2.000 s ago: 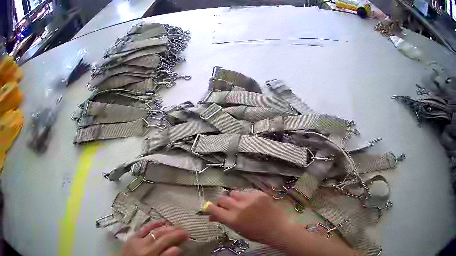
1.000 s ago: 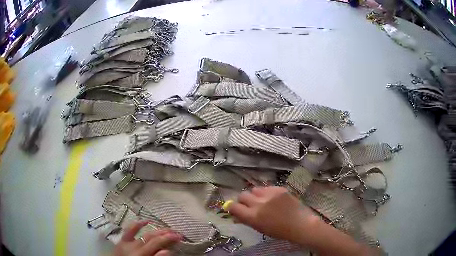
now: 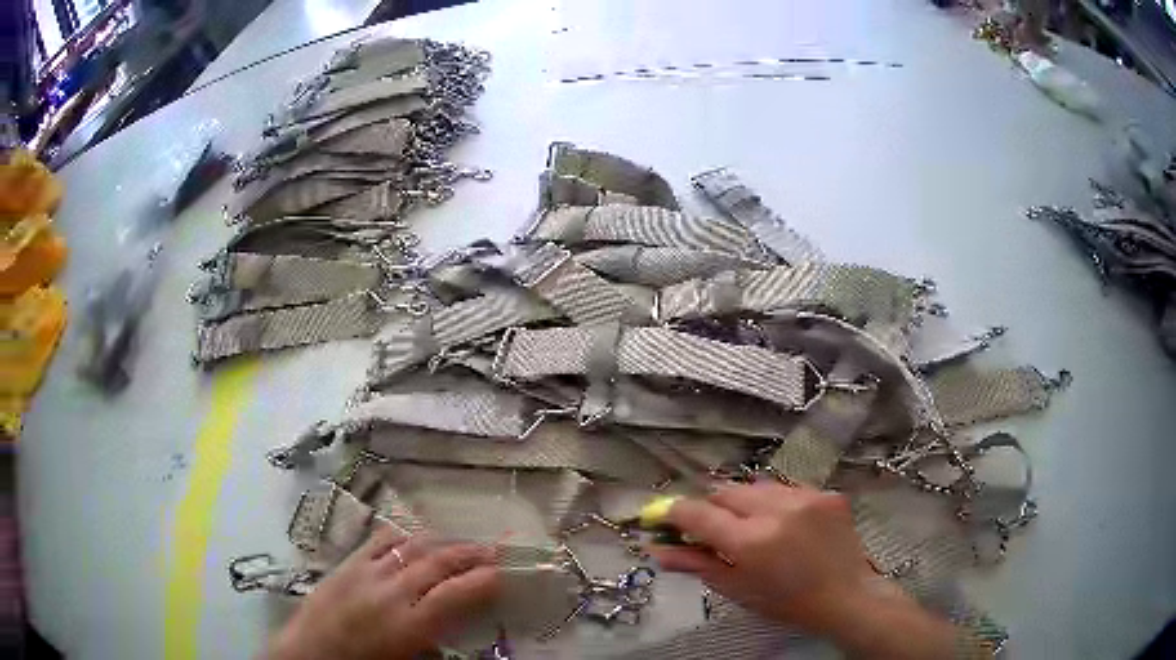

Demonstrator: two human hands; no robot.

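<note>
My right hand point(image 3: 774, 548) holds the thread snips point(image 3: 658, 512), whose yellow part shows at the fingertips, low in the centre over the strap heap. My left hand point(image 3: 406, 593) lies on a webbing strap point(image 3: 451, 503) at the front of the heap, fingers spread over it; whether they grip it is hard to tell. A cluster of silver snap hooks point(image 3: 613, 596) lies between the hands. The loose strap heap point(image 3: 709, 368) of grey-beige straps with metal loops and slide adjusters fills the table's centre beyond both hands.
A neat row of straps point(image 3: 303, 277) lies at the back left, hooks facing right. Darker straps point(image 3: 1135, 245) lie at the right edge. Yellow fabric point(image 3: 26, 297) sits at the far left, near a yellow tape line point(image 3: 206, 516). Clippings point(image 3: 999, 36) lie at the far right.
My right hand has moved to the right with the snips. My left hand has moved slightly further onto the front straps. The view has shifted a little.
</note>
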